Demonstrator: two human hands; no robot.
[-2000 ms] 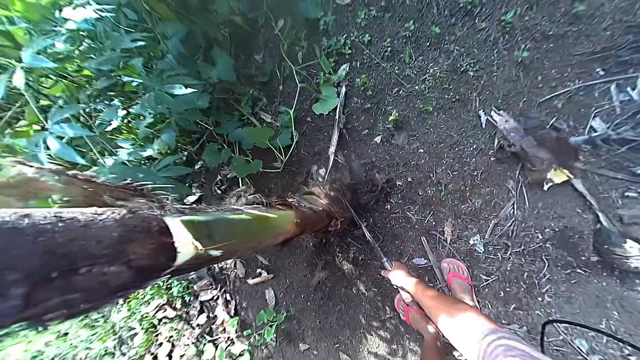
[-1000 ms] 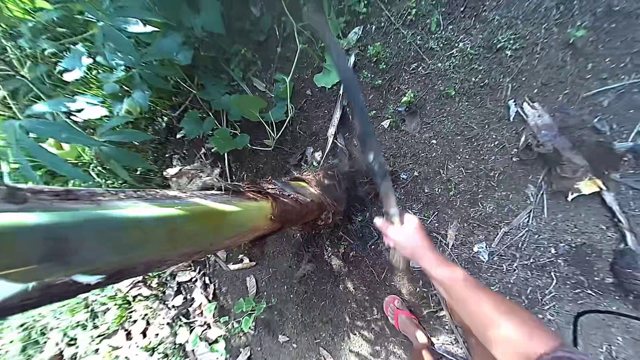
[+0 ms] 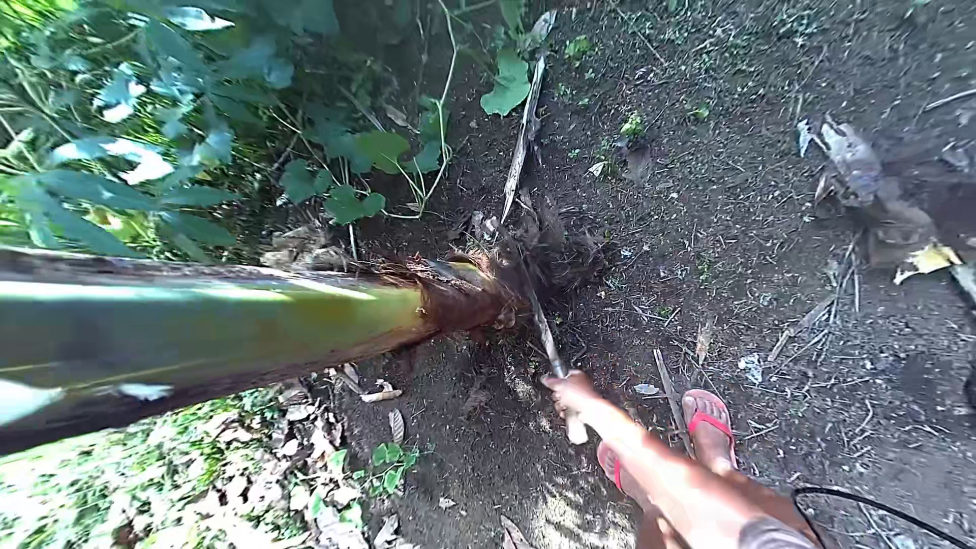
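My right hand [image 3: 573,393] grips the handle of a long machete [image 3: 545,328], its pale handle end showing below my fist. The thin blade runs up and slightly left from my hand, against or close beside the fibrous base of a banana-like plant stem [image 3: 351,316]. Whether the edge touches the stem cannot be told. The thick stem is smooth and green to yellowish, with brown torn sheath fibres [image 3: 461,293] around its lower part. It spans the left half of the view. My left hand is not in view.
My feet in red flip-flops [image 3: 709,419] stand on dark soil at the lower right. A dry stalk [image 3: 526,137] lies beyond the base. Leafy vines [image 3: 377,149] grow at upper left, dry leaves lie below. A black cord [image 3: 877,499] curves at lower right.
The machete was low by the base, then raised across the view one second ago, and is now down at the base again. My right hand has stayed shut on it.
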